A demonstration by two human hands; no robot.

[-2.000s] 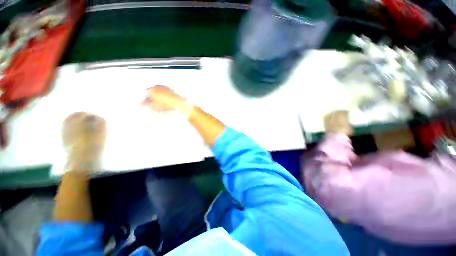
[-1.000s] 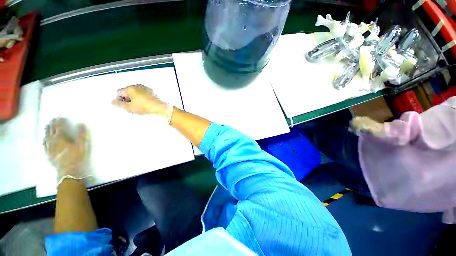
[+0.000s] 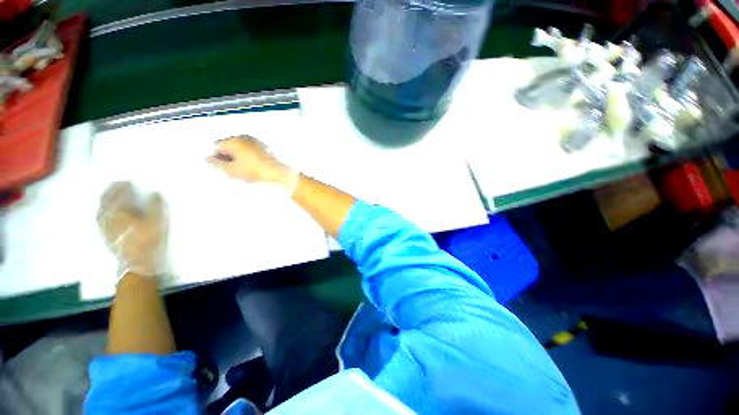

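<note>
My left hand (image 3: 134, 227), in a thin translucent glove, rests over the white work sheet (image 3: 243, 219) at the left. Its fingers are curled and blurred, with a faint grey patch between thumb and fingers; I cannot tell if it holds anything. My right hand (image 3: 249, 160), also gloved, is farther up the same sheet with its fingers curled in. A small dark spot shows at its fingertips; I cannot tell whether it is an object or a shadow.
A smoky dark cylinder (image 3: 413, 61) stands beyond the sheets. Shiny clear pieces with cream-white parts (image 3: 620, 101) are piled at the right. A red tray (image 3: 40, 121) holds cream pieces at the left. A blue stool-like object (image 3: 494, 255) is below the bench; a pink sleeve (image 3: 721, 275) is at the right edge.
The whole view has shifted slightly, moving the bench and my hands a little to the right in the picture. The person in pink has moved right, mostly out of view.
</note>
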